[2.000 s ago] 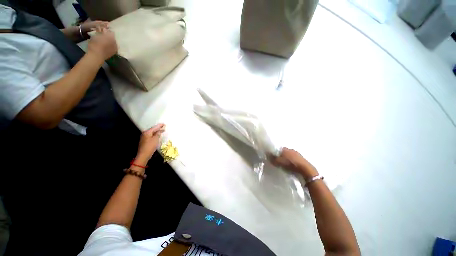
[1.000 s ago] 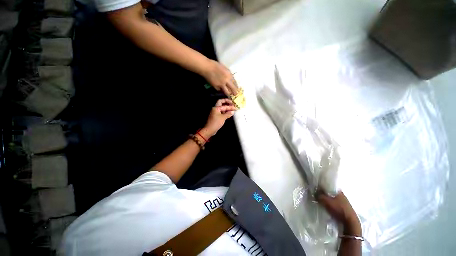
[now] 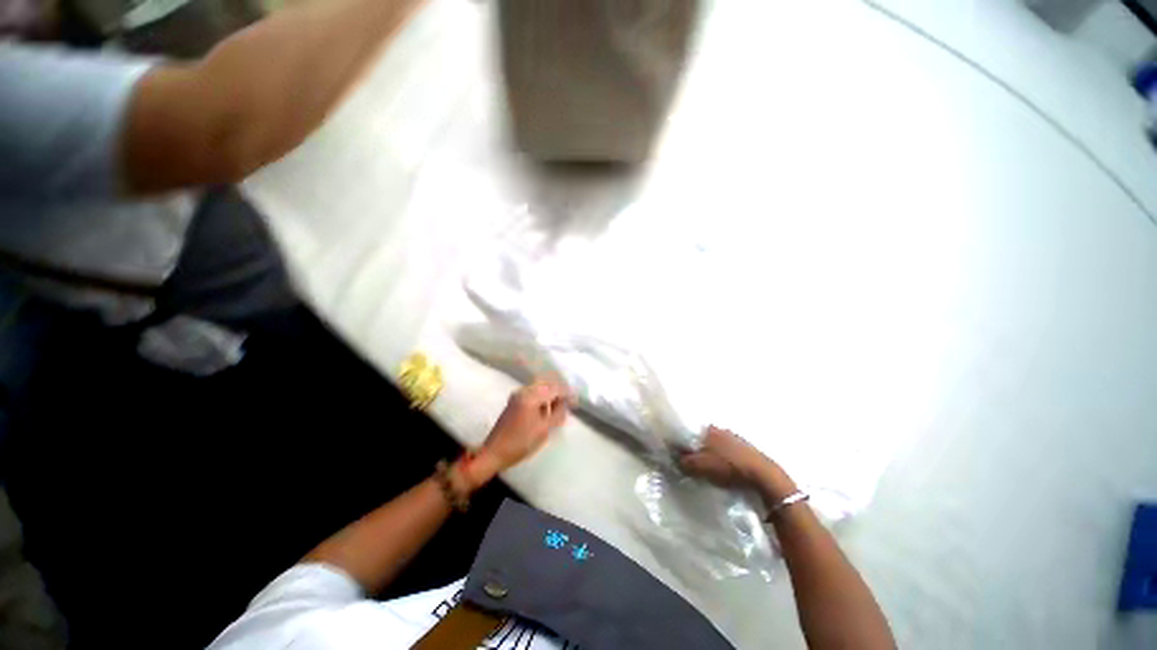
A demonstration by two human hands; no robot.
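A clear, crinkled poly bag lies bunched on the white-covered table in front of me. My right hand grips its near end. My left hand is at the bag's left edge with the fingers close together; blur hides whether they pinch the plastic. A small yellow clump sits on the table's edge, left of my left hand. A beige-grey handbag stands beyond the poly bag, blurred and cut off by the top of the picture.
Another person's bare arm reaches over the table at the upper left, the hand out of view. The white table edge runs diagonally on my left. A blue object lies at the far right.
My left hand has moved from the yellow clump to the poly bag. The other person's hand has left the clump. My right hand still holds the bag. The view has turned.
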